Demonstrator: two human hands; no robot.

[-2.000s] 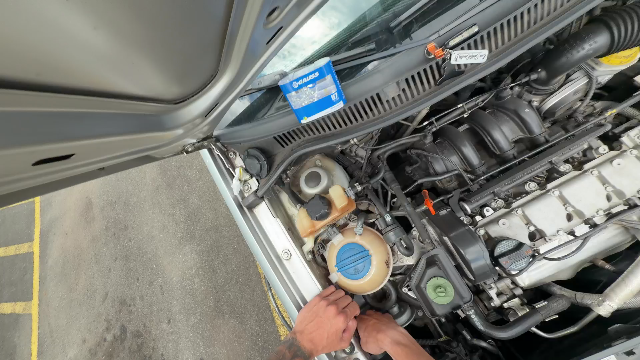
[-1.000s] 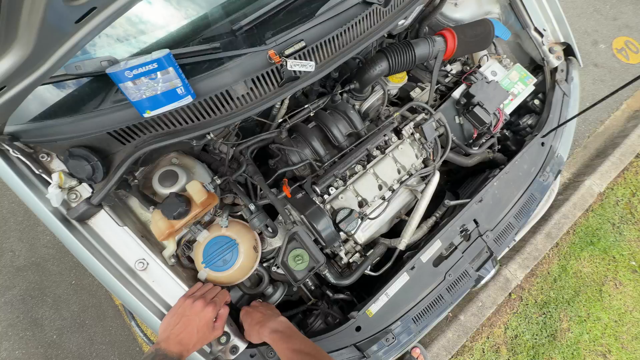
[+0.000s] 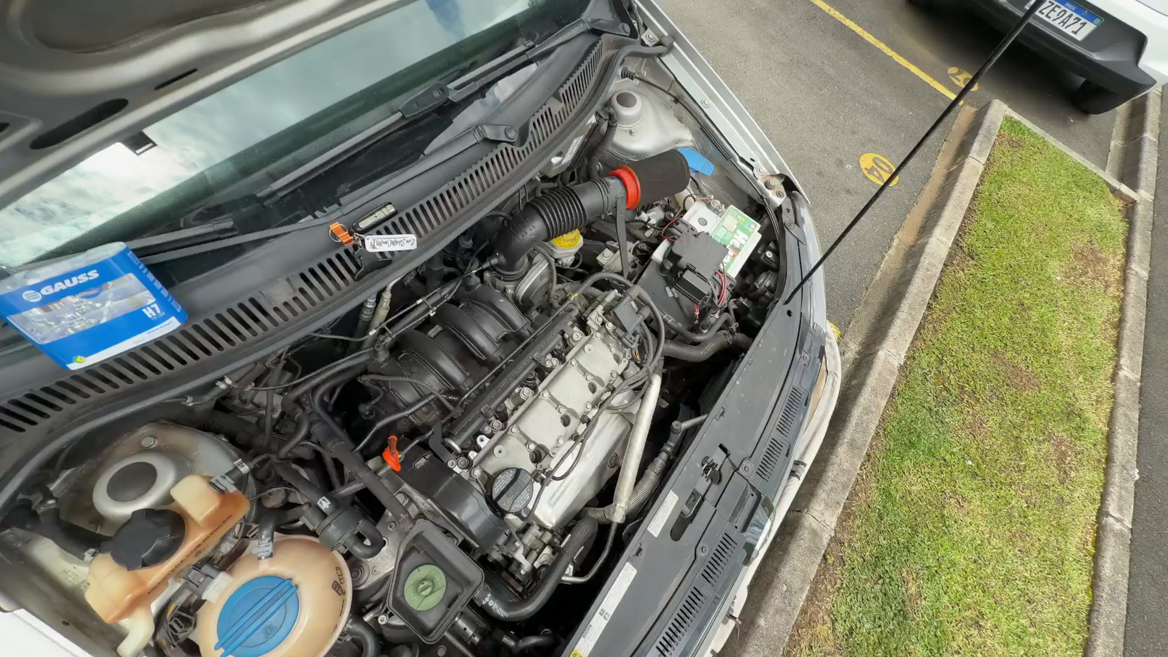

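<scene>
Neither my left hand nor my right hand shows in the head view now. At the lower left is the round coolant expansion tank [image 3: 324, 584] with its blue cap [image 3: 258, 616]. A tan fluid reservoir [image 3: 205, 525] with a black cap [image 3: 148, 538] sits beside it. The engine [image 3: 557, 401] fills the middle, with an orange dipstick handle [image 3: 392, 453] to its left and a black oil filler cap [image 3: 513, 490] near its lower end. A blue Gauss H7 bulb package [image 3: 91, 306] lies at the windshield's base. Keys with a white tag [image 3: 391, 243] rest on the cowl grille.
The raised hood [image 3: 182, 46] spans the upper left. A thin black prop rod [image 3: 912, 151] rises from the front edge. The battery [image 3: 735, 239] and a cone air filter [image 3: 662, 178] are at the far side. A concrete curb [image 3: 876, 365], grass and another car are beyond.
Both hands, earlier beside the coolant tank at the front fender, are out of view. The view has swung toward the far side of the engine bay.
</scene>
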